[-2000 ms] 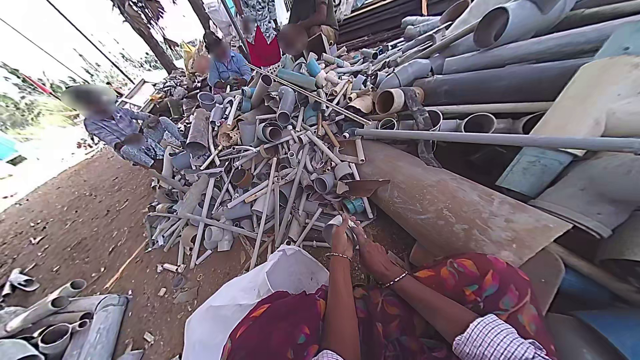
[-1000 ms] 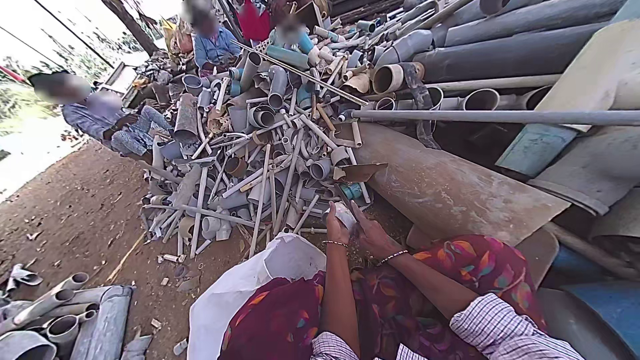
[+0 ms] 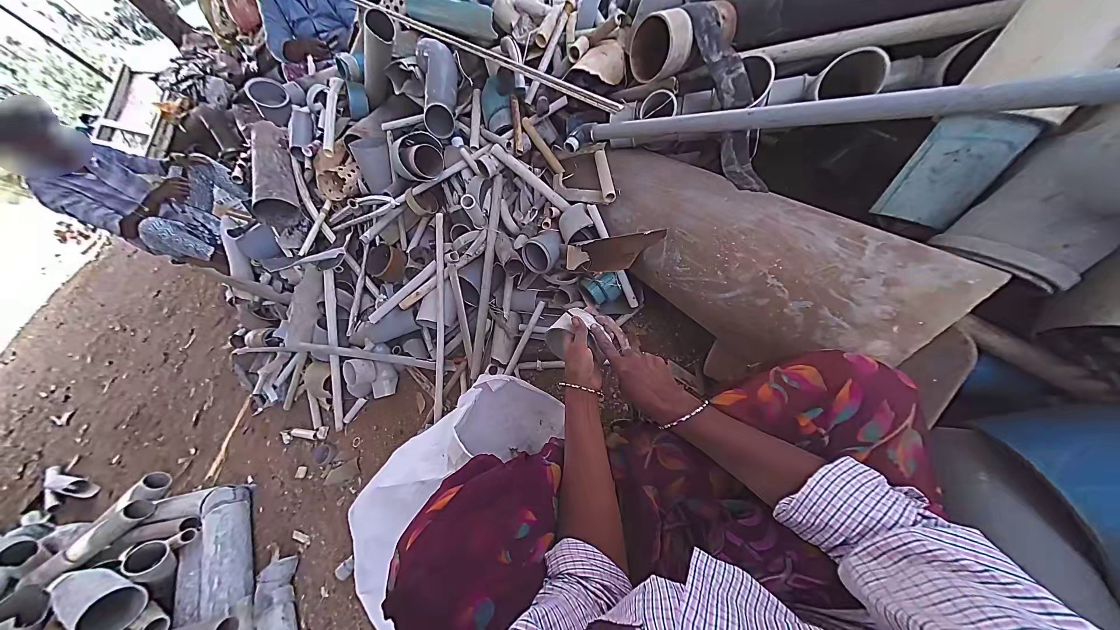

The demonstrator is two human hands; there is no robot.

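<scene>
My left hand [image 3: 582, 357] is closed around a short whitish plastic pipe piece [image 3: 563, 331] in front of my lap. My right hand [image 3: 637, 367] reaches the same piece from the right, its fingers touching or very near it; whether it holds something small of its own cannot be made out. Just beyond both hands lies a heap of scrap pipes and fittings [image 3: 486, 262], with a teal fitting [image 3: 602, 287] at its near edge. An open white sack [image 3: 446, 446] stands left of my left forearm, against my patterned cloth.
A large curved brown sheet [image 3: 805, 254] lies to the right, below a long grey pipe [image 3: 831, 107]. More cut pipes [image 3: 153, 560] are piled at the lower left on bare soil [image 3: 131, 350]. One person [image 3: 122, 188] sits at the left and another [image 3: 306, 31] beyond the heap.
My right hand's fingers have spread over the whitish piece beside my left hand. The view has tilted down and come closer to the heap.
</scene>
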